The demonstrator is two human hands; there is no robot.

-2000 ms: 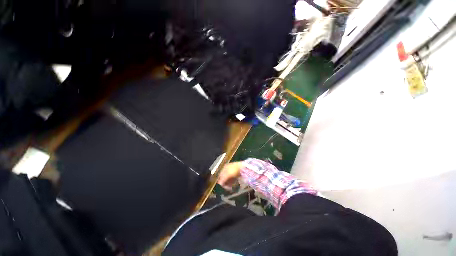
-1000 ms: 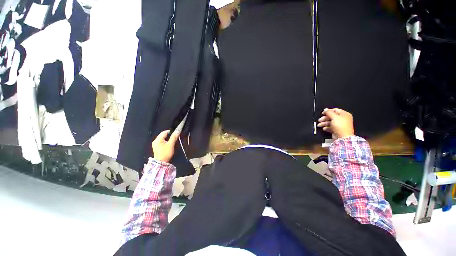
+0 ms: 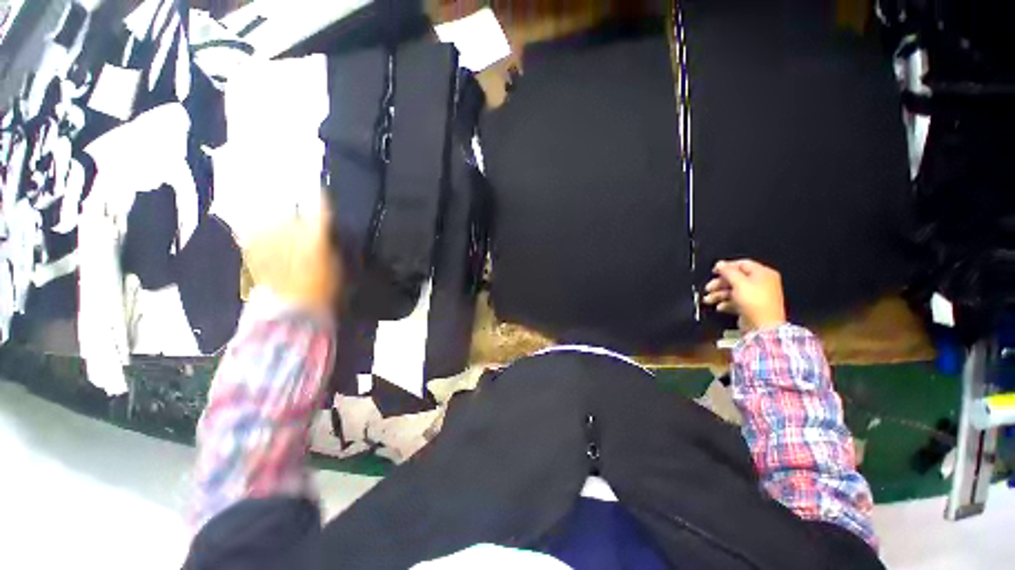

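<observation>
A wide stack of black cut panels (image 3: 590, 189) lies in front of me, with a pale slit running down it. My right hand (image 3: 750, 295) rests at the stack's near edge beside the slit, fingers curled; whether it holds anything is unclear. Long narrow black stacks (image 3: 412, 167) lie to the left, with a white paper piece (image 3: 402, 345) at their near end. My left hand (image 3: 292, 262) is blurred over the edge between white paper (image 3: 271, 139) and the narrow stacks; its fingers and any hold cannot be made out.
White pattern pieces and black parts (image 3: 106, 245) crowd the far left. A tangled black heap (image 3: 968, 178) lies at the right. A metal-framed tool (image 3: 975, 434) stands at the lower right. Paper scraps (image 3: 362, 429) lie below the table edge. A white sheet (image 3: 473, 40) lies beyond the narrow stacks.
The view has swung round from the tilted earlier one. Since a second ago my left hand has left the narrow stacks' near end and moved left and away from me. My right hand is nearly unmoved.
</observation>
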